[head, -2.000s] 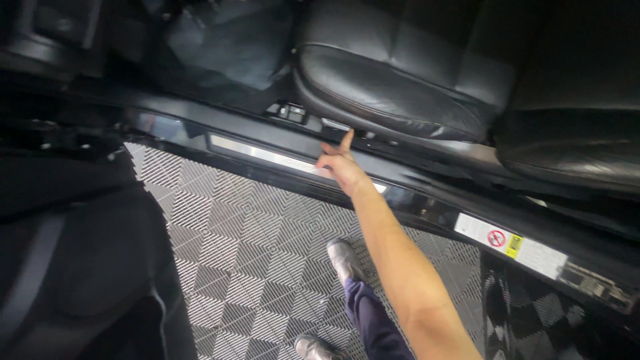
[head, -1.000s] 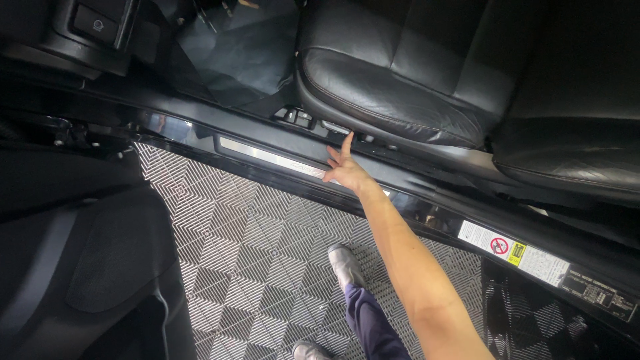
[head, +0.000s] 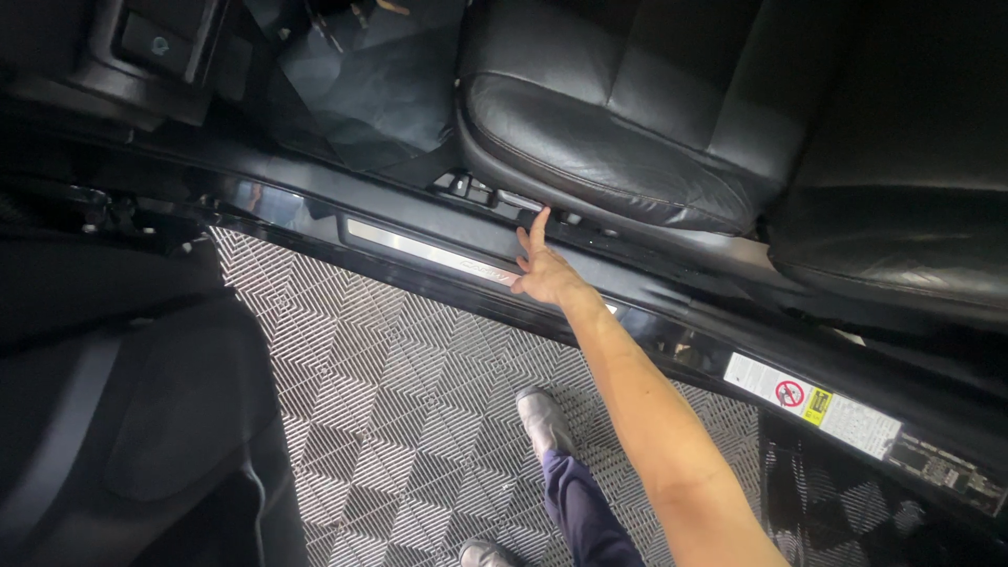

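Note:
My right hand (head: 547,268) reaches from the lower right over the car's door sill, palm down. One finger is stretched out, and its tip is at a silvery seat-side control (head: 520,201) low on the outer side of the black leather seat (head: 606,150). The other fingers are bent and spread near the end of the metal scuff plate (head: 425,253), which bears writing. Nothing is held in this hand. Whether the fingertip presses the control cannot be told. My left hand is out of view.
An open car door (head: 157,394) fills the left side. Label stickers (head: 811,405) lie on the sill at the right. My shoes (head: 543,421) stand on ribbed floor tiles (head: 378,394). A dark sheet (head: 370,94) covers part of the footwell.
The right hand stays by the seat's lower side, with slight changes in how its fingers are spread and bent. The view has shifted slightly.

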